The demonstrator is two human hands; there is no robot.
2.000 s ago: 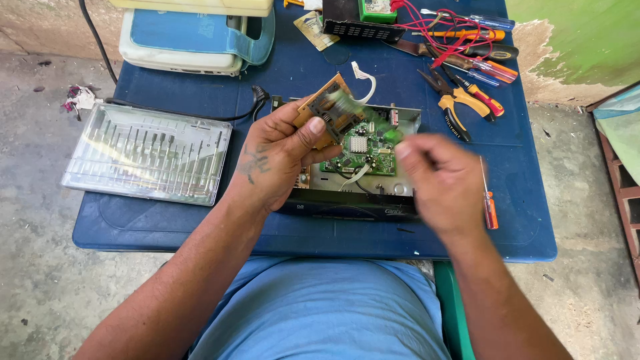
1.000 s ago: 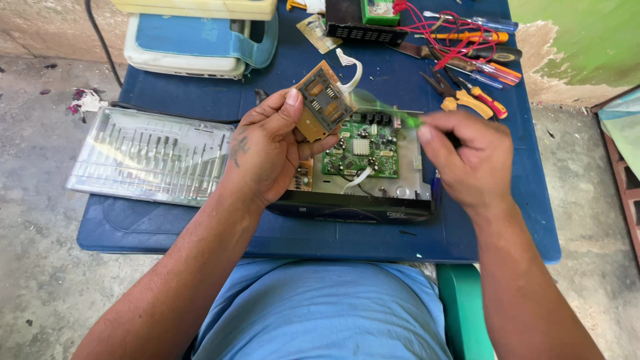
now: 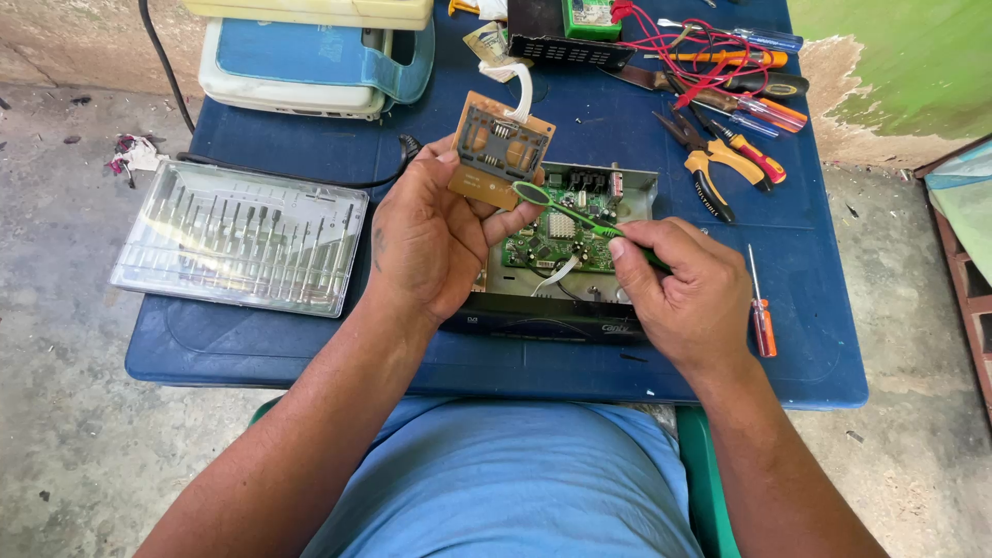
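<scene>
My left hand (image 3: 442,232) holds a small brown circuit board (image 3: 474,184) with a black card-reader socket (image 3: 502,147) facing up; a white ribbon cable (image 3: 525,93) rises from its top edge. In my right hand (image 3: 682,271) is a green toothbrush-like tool (image 3: 577,217), its oval head, seen from the back, at the board's lower right corner by my left fingertips. Beneath both hands lies an uncovered set-top box (image 3: 558,322), with a green main board (image 3: 597,252), a pale heat sink and a white cable inside.
A clear case of precision bits (image 3: 240,236) lies left, a blue and white case (image 3: 302,62) behind it. Pliers (image 3: 709,167), several screwdrivers and red wires (image 3: 697,46) lie at the right back, beside a black metal box (image 3: 566,46). One small screwdriver (image 3: 762,325) is near the right edge.
The green tool's head was blurred at the board's right side and now shows sharply at its lower corner. My left hand has kept hold of the small board, which is tilted differently.
</scene>
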